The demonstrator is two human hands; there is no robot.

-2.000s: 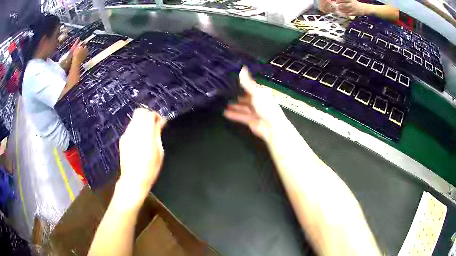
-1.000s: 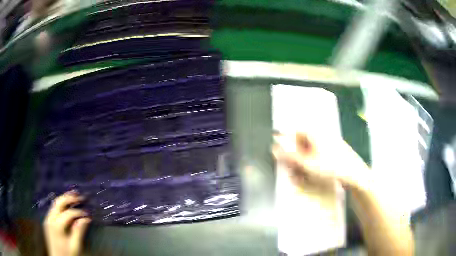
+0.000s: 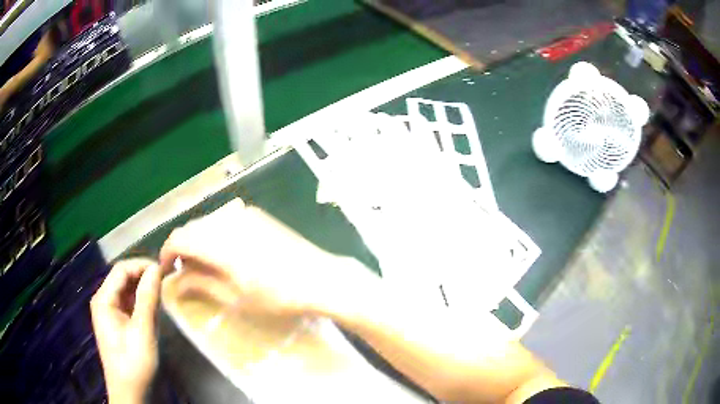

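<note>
My left hand (image 3: 130, 316) is at the lower left with its fingers curled; whether it holds anything cannot be told. My right hand (image 3: 229, 260) is just right of it, fingertips close to the left hand's; a tiny bright spot shows between them, too blurred to name. The adhesive sheet stack (image 3: 237, 359), white-edged and tan, lies below my right hand and is partly hidden by it. The dark blister tray (image 3: 47, 323) lies at the lower left, partly behind my left hand.
White waste liners (image 3: 418, 197) with open holes lie tangled on the bench. A white round fan-like object (image 3: 594, 128) is at the right. A green conveyor (image 3: 158, 118) with a pale rail (image 3: 185, 189) and an upright post (image 3: 241, 87) lies beyond. Trays with housings (image 3: 28, 158) are far left.
The view has swung right, bringing the waste liners and fan-like object into clear view. My right hand has moved from over the white sheets to beside my left hand.
</note>
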